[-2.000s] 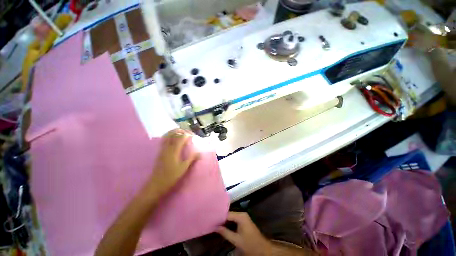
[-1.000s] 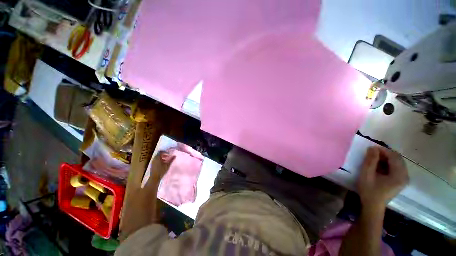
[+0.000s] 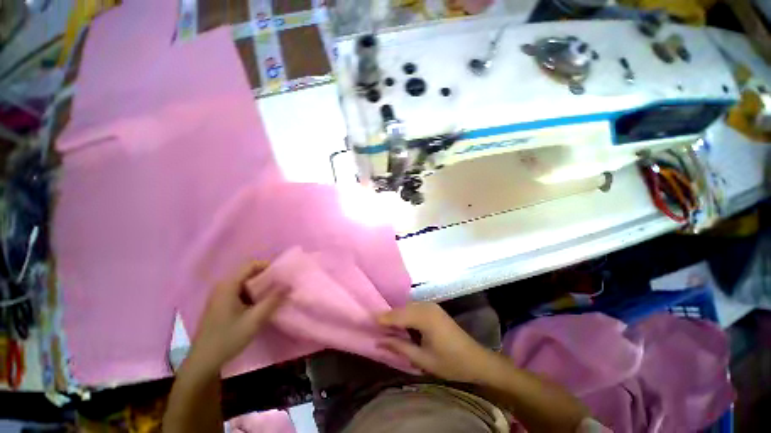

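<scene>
A large pink panel lies spread over the left part of the table, its right part reaching the lit machine end. A smaller, lighter pink piece is held above it, folded or bunched. My left hand grips its left end. My right hand grips its right end near the table's front edge. The white machine head with a blue stripe stands behind and to the right. The presser foot area is washed out by glare, so the needle cannot be made out.
A crumpled pink heap lies in a blue crate at lower right. Red-handled snips lie at the table's right end. Brown surface with printed tape is at the upper left. A little pink cloth shows below the table.
The view has swung back right to the machine. My left hand has come up from the small pink pieces below the table, and both hands now hold a small pink piece over the panel.
</scene>
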